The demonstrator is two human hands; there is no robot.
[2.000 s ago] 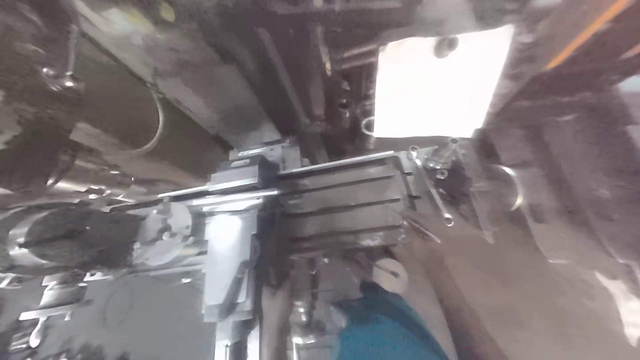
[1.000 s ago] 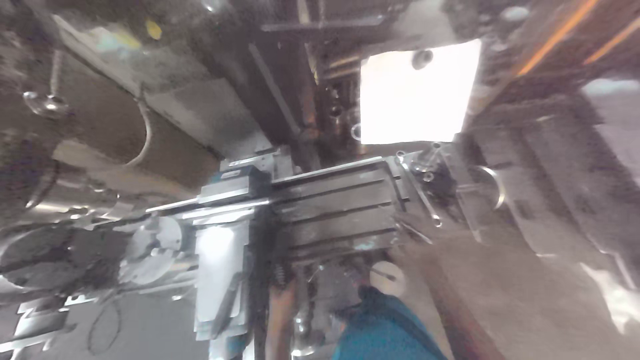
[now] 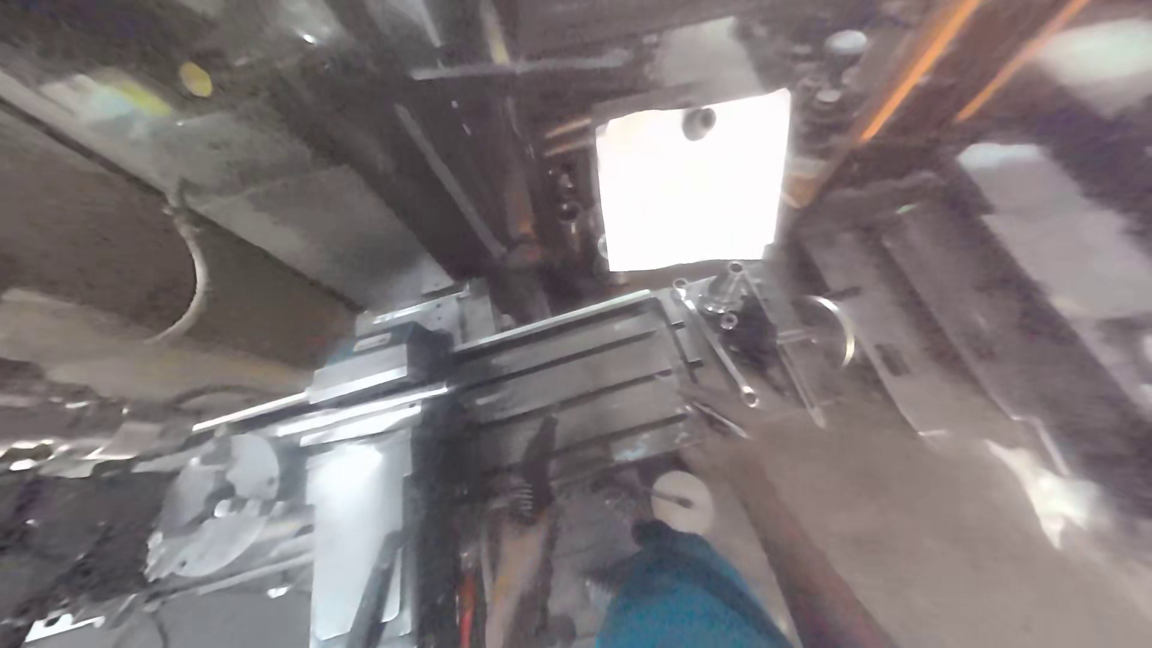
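Observation:
A slotted metal machine table lies across the middle, with a machine vise on its left part. My left hand is just right of the vise, at the table's near edge. A dark, blurred, elongated thing rises at its fingers; whether they grip it is unclear. My right forearm reaches up from the bottom right, and my right hand is at the table's right end, blurred, near a slim metal rod. Its fingers cannot be made out. A double-ended wrench lies just beyond it.
A round slotted chuck or plate stands left of the vise. A bright white sheet or panel is behind the table. A pale round disc lies below the table, near blue clothing. A curved handle or rim stands at the right.
My left forearm and hand, not visible two seconds ago, have come up from the bottom beside the vise. My right arm stays by the table's right end.

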